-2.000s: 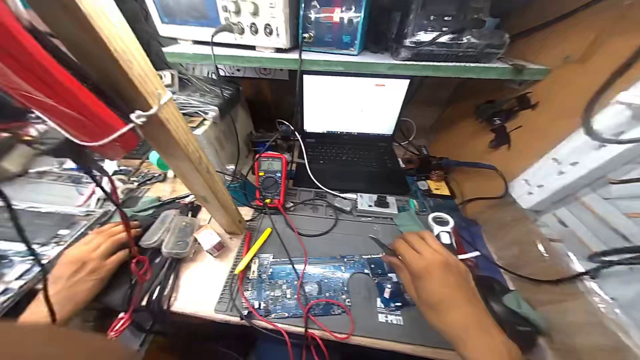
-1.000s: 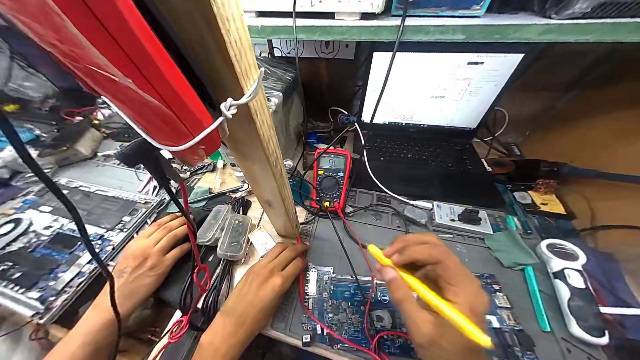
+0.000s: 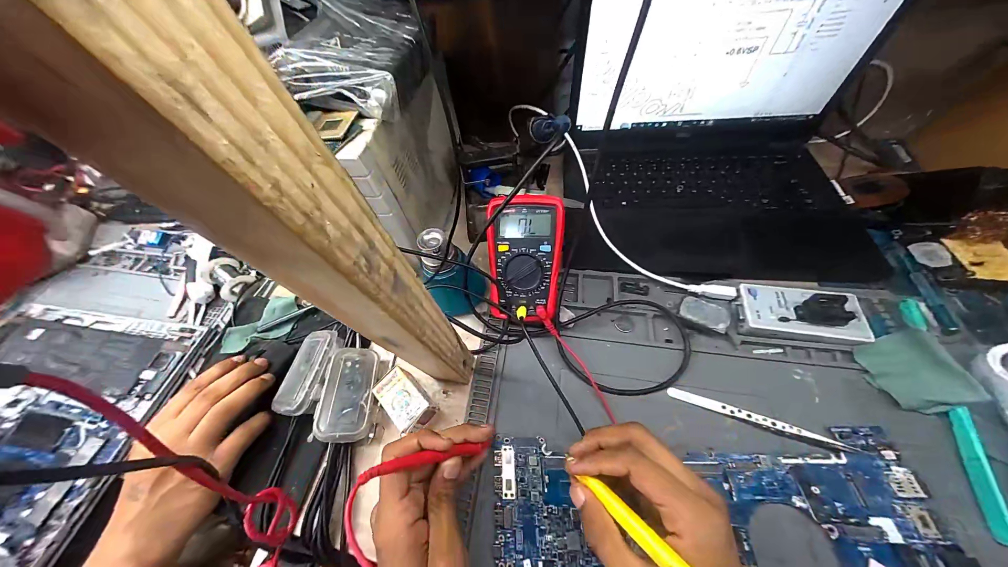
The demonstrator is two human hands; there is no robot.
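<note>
My left hand (image 3: 429, 492) pinches a red test probe (image 3: 461, 451) at the upper left edge of a blue circuit board (image 3: 524, 524). In my right hand (image 3: 650, 496) is a yellow pen-shaped probe (image 3: 626, 520), its metal tip low over the board's upper left part; contact cannot be told. A red multimeter (image 3: 525, 264) with a lit display stands behind the board, red and black leads plugged in. Metal tweezers with holes (image 3: 748, 417) lie on the grey mat (image 3: 630, 425), tips at the board's upper edge.
Another person's hand (image 3: 197, 433) rests on a black surface at left. Clear plastic cases (image 3: 346, 394) and a small box (image 3: 404, 399) lie beside a slanting wooden post (image 3: 315, 197). A laptop (image 3: 709, 173) stands behind; a green cloth (image 3: 917, 370) is at right.
My right hand has turned the yellow probe tip-first toward the board; two seconds ago it lay on the mat. My left hand now holds the red probe. The view has moved closer.
</note>
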